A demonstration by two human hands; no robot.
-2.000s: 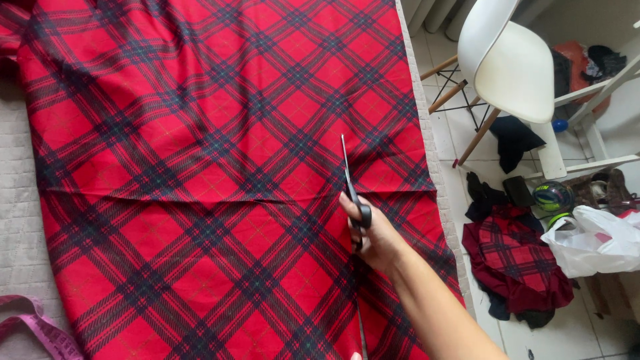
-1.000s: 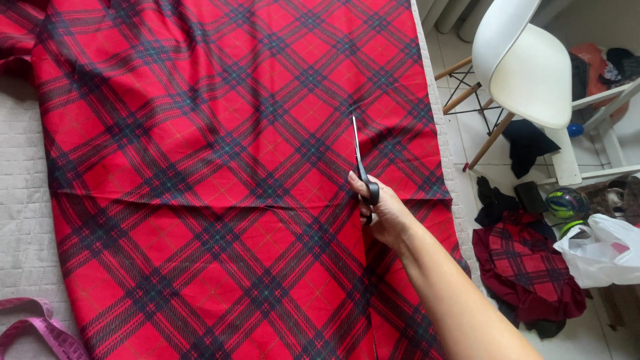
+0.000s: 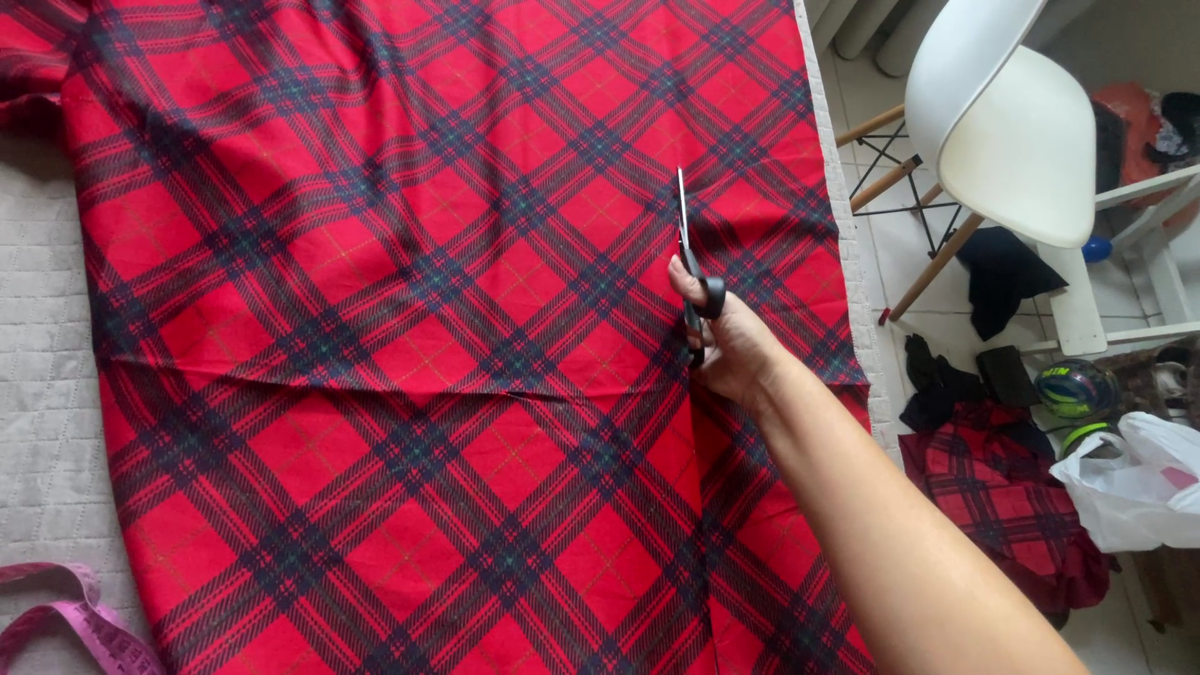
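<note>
Red plaid fabric with dark blue diagonal bands lies spread over a light grey quilted cover. My right hand grips black-handled scissors at the right part of the fabric, fingers and thumb in the handle loops. The blades point toward the far edge, and a long cut runs from the hand down to the near edge of the view. A crease crosses the fabric left of my hand. My left hand is out of view.
A pink tape measure curls at the lower left. On the tiled floor at the right stand a white chair with wooden legs and a white wooden frame. Plaid cloth, dark clothing and a white plastic bag lie there.
My right hand and the scissors have moved farther up the fabric, toward its far edge, and the cut behind them is longer. The view has shifted slightly.
</note>
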